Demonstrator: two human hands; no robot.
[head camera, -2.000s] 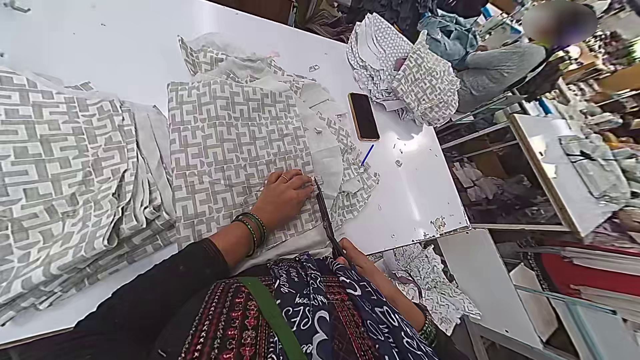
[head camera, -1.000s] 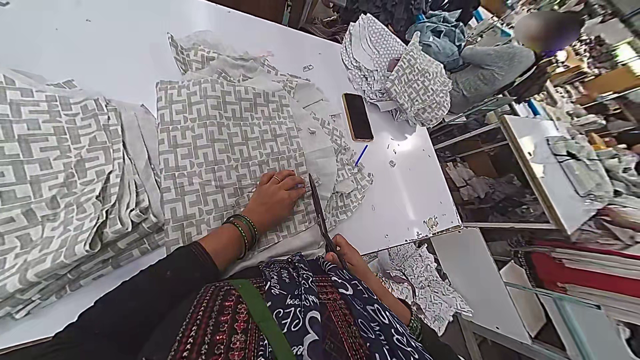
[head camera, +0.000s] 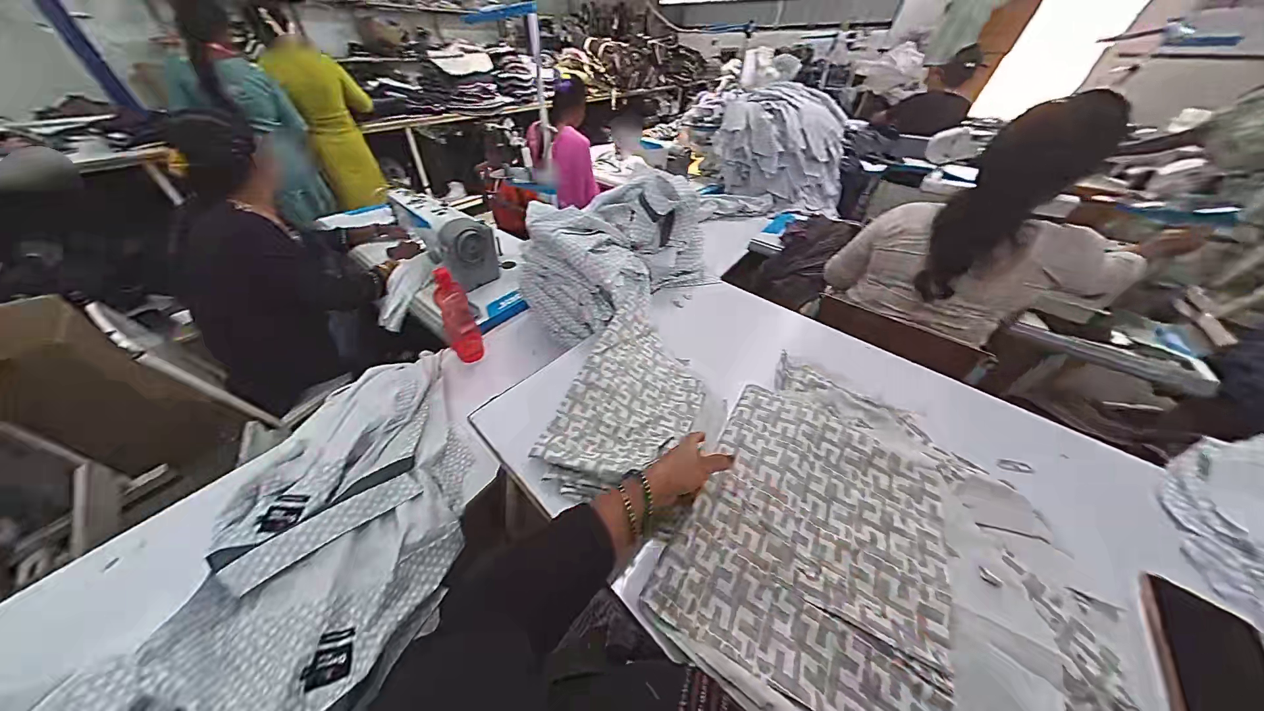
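My left hand (head camera: 688, 468), with bangles at the wrist, reaches to the near gap between two stacks of grey-and-white patterned fabric. Its fingers are spread and touch the left edge of the larger stack (head camera: 800, 523). The smaller stack (head camera: 632, 395) lies just to the left, beside the fingers. White lining-like fabric (head camera: 997, 553) and patterned scraps stick out at the larger stack's right side. My right hand is out of view, and so are the scissors.
A phone (head camera: 1200, 642) lies at the lower right of the white table (head camera: 750, 326). Dotted garments (head camera: 336, 533) cover the left table. Beyond are a red bottle (head camera: 457, 316), a sewing machine (head camera: 449, 232), a heap of dotted fabric (head camera: 602, 257) and several people at work, one (head camera: 968, 267) at the right.
The view has swung strongly up and to the left. My left hand has left the top of the larger stack for its left edge. My right hand and the scissors have gone out of view.
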